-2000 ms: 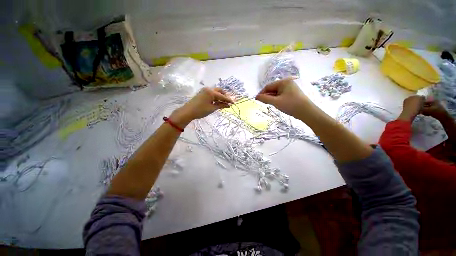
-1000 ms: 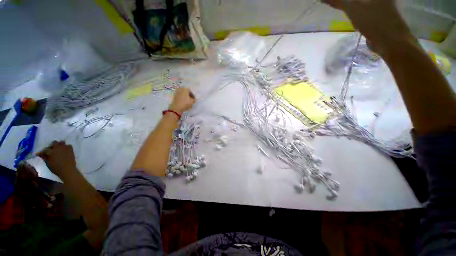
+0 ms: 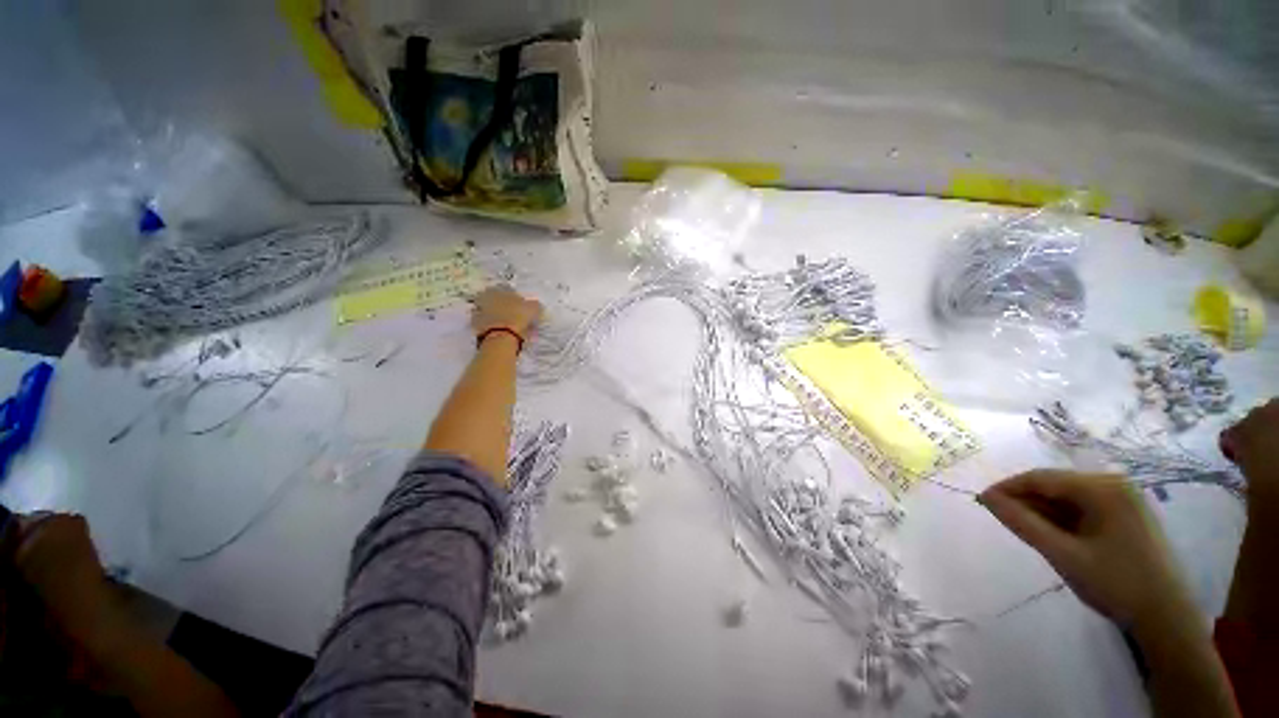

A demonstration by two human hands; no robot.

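Note:
My left hand is stretched forward over the right end of the small yellow label; its fingertips are small and blurred, so what they touch is unclear. My right hand pinches a thin cord near the table's right side; one end runs left towards the large yellow sheet. A long bundle of white cords curves between my hands, white end pieces towards the front edge. A shorter group of corded pieces lies beside my left forearm. Loose white end pieces lie between them.
A cord hank lies far left, a printed tote bag at the back. A clear bag, a yellow cup and grey-white parts are at right. Neighbours' hands show at left and right.
My right hand has come down from the upper right to the table's right side. My left hand remains extended near the small yellow label. The camera view has shifted.

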